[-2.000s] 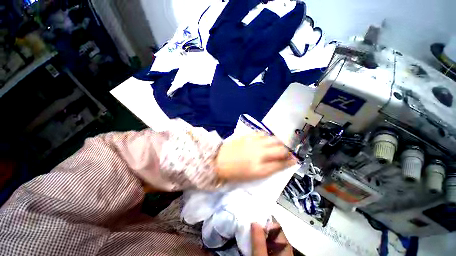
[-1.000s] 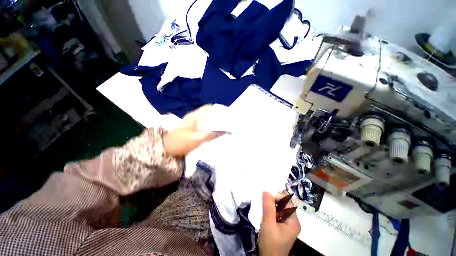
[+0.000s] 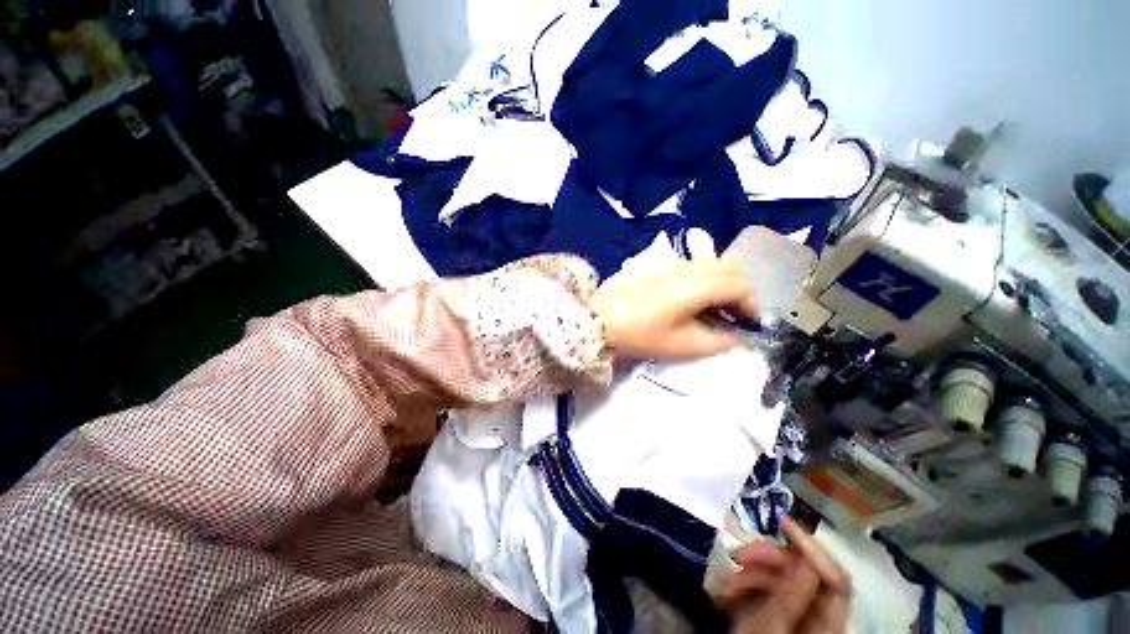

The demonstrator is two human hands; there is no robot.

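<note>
A white garment panel (image 3: 688,427) with navy bands lies in front of me, from my lap up to the needle area of the overlock machine (image 3: 973,279). My left hand (image 3: 675,310) is at its upper edge, just left of the needle area, with fingers closed on the white garment panel and a bit of navy edging at the fingertips. My right hand (image 3: 787,582) is low at the front, beside the garment's right edge, fingers bent and slightly blurred. I cannot tell if it holds anything.
Navy garment panels (image 3: 657,112) and white pieces with blue print (image 3: 483,105) are heaped behind the work. White and navy trimmings (image 3: 771,495) hang below the needle. Cream tension dials (image 3: 968,394) line the machine front. Blue tapes (image 3: 929,607) hang at the lower right. Cluttered shelving stands at left.
My left hand has moved right to the needle area. The garment has shifted, showing more navy bands. My right hand has moved right, and the dark snips seen in it earlier no longer show clearly.
</note>
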